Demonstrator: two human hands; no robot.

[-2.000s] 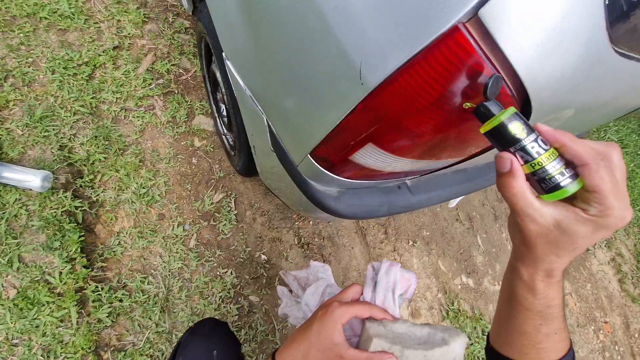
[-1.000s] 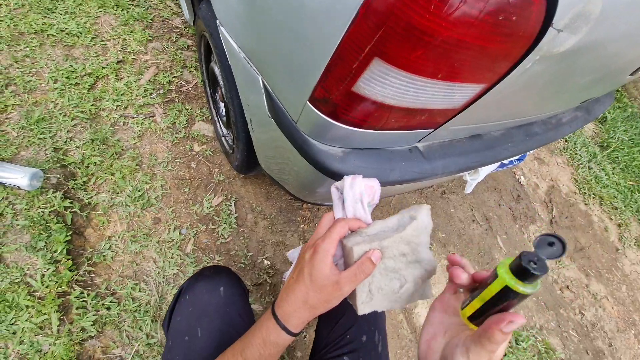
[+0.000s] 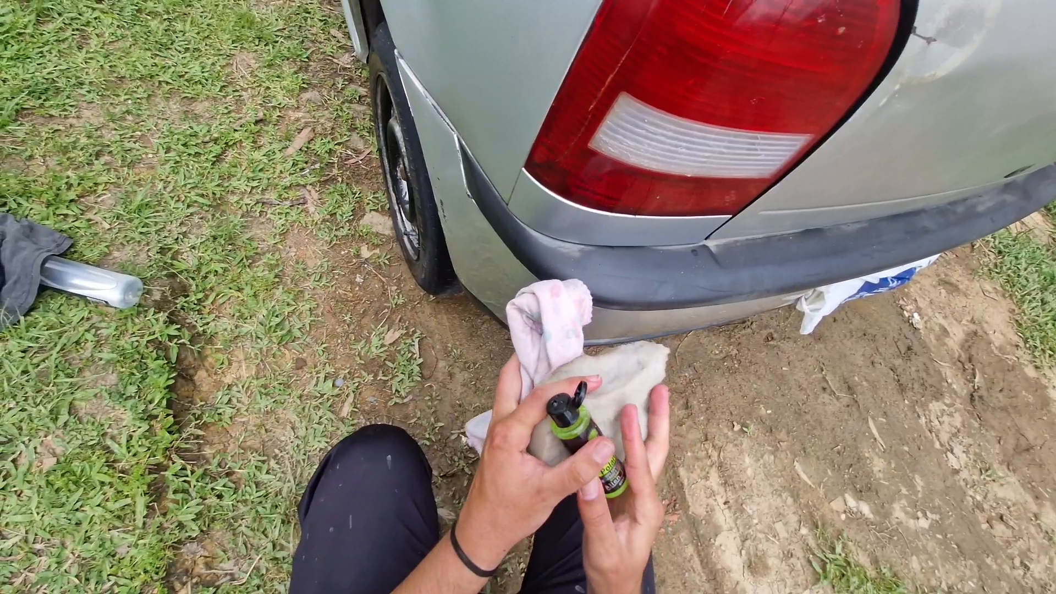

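Note:
My left hand [image 3: 524, 462], with a dark band at its wrist, holds a worn off-white pad [image 3: 623, 379] and a pink-and-white cloth [image 3: 549, 326]. Its thumb also lies across a small black-and-green polish bottle [image 3: 577, 425], whose black flip cap stands up. On the bottle's right side is my right hand [image 3: 627, 503], its thumb and fingers at the lower part and the other fingers raised. Both hands are low in the head view, below the dark bumper strip [image 3: 660, 276] of a silver car. Above that strip is the red tail light [image 3: 726, 91] with a clear ribbed panel.
The car's rear wheel [image 3: 404, 165] stands left of the bumper. A clear plastic bottle [image 3: 91, 282] lies on the grass, partly under a dark cloth [image 3: 25, 260]. Beneath the bumper is a white-and-blue plastic bag [image 3: 862, 289]. My dark-trousered knee [image 3: 367, 503] is at lower left.
The polish bottle has come from in front of the tail light down to my left hand and the pad. Two seconds ago only my right hand held it.

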